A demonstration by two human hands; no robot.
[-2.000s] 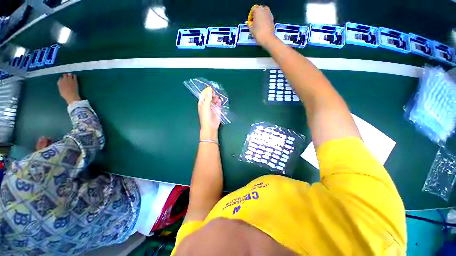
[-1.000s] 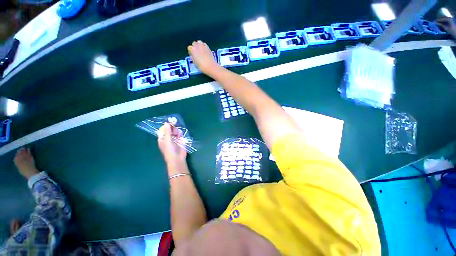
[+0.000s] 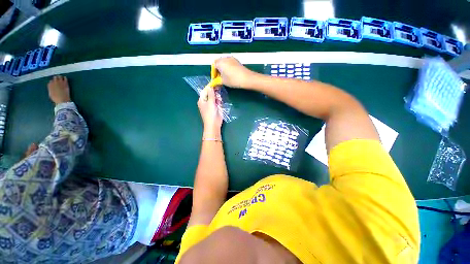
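Note:
My left hand [image 3: 210, 107] holds a shiny clear carrier sheet [image 3: 196, 82] above the green work surface, left of the pad sheets. My right hand [image 3: 230, 72], with yellow finger cots, is at the sheet's upper edge, its fingertips meeting those of my left hand. Whether a white piece is between the fingers is too small to tell. Electronic units [image 3: 237, 32] stand in a row on the dark green belt beyond the pale strip. A second pad sheet [image 3: 291, 71] lies partly under my right forearm. A third pad sheet [image 3: 273, 144] with dense white pieces lies nearer my body.
White paper [image 3: 384, 133] lies partly under my right arm. A stack of clear packs [image 3: 437, 95] and a loose clear bag [image 3: 447, 164] are at the far right. Another worker's patterned sleeve [image 3: 69, 124] and hand [image 3: 59, 90] are at the left, near more units [image 3: 32, 59].
My right hand has come back from the units on the belt to the clear sheet in my left hand. The camera view has also turned, shifting the whole scene.

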